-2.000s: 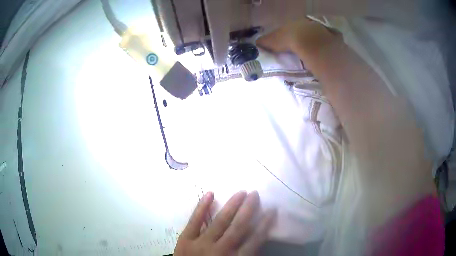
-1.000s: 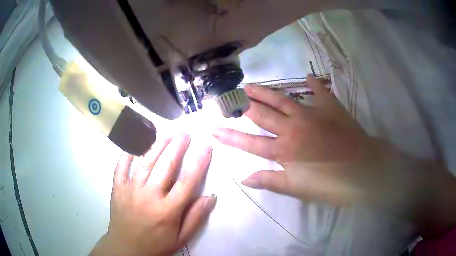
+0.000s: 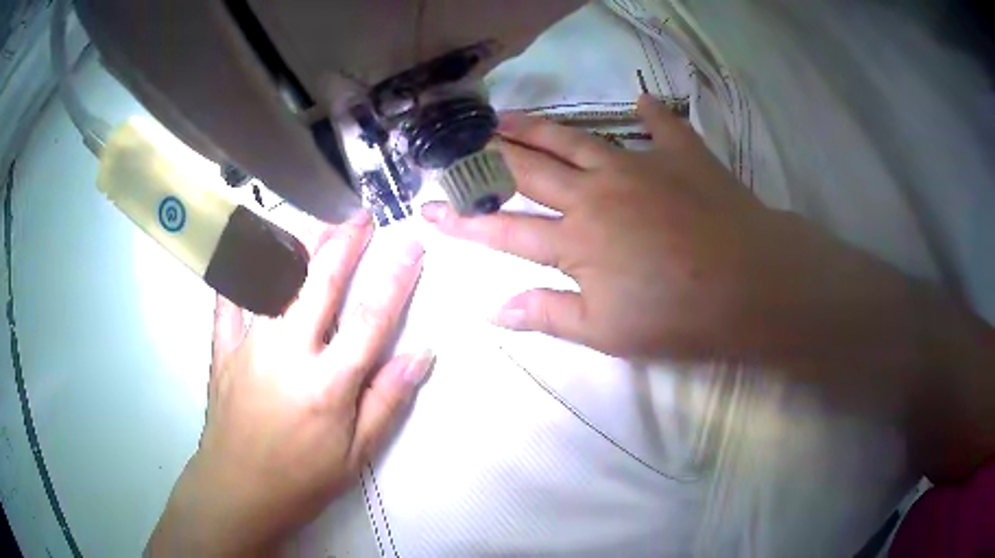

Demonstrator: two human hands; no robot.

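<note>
A white garment panel (image 3: 480, 458) lies flat under the sewing machine head, with double dark stitch lines at its lower left and a curved dark line in its middle. My left hand (image 3: 295, 381) rests flat on it with fingers spread, fingertips close to the needle and presser foot (image 3: 387, 202). My right hand (image 3: 633, 240) lies on the cloth right of the needle, fingers spread. A stitched seam (image 3: 600, 112) runs above and partly beneath it. Glare hides the stitching point.
The machine head (image 3: 327, 65) fills the top. A cream ribbed dial (image 3: 478, 180) sits beside the needle. The LED lamp (image 3: 180, 207) with its dark tip is over my left fingers. The white table (image 3: 98, 403) has a dark line at left. Bunched cloth (image 3: 829, 120) lies at right.
Both hands moved from apart, the right behind the head, to flat beside the needle. Since one second ago, they shifted slightly up the picture. The view moved closer to the machine head.
</note>
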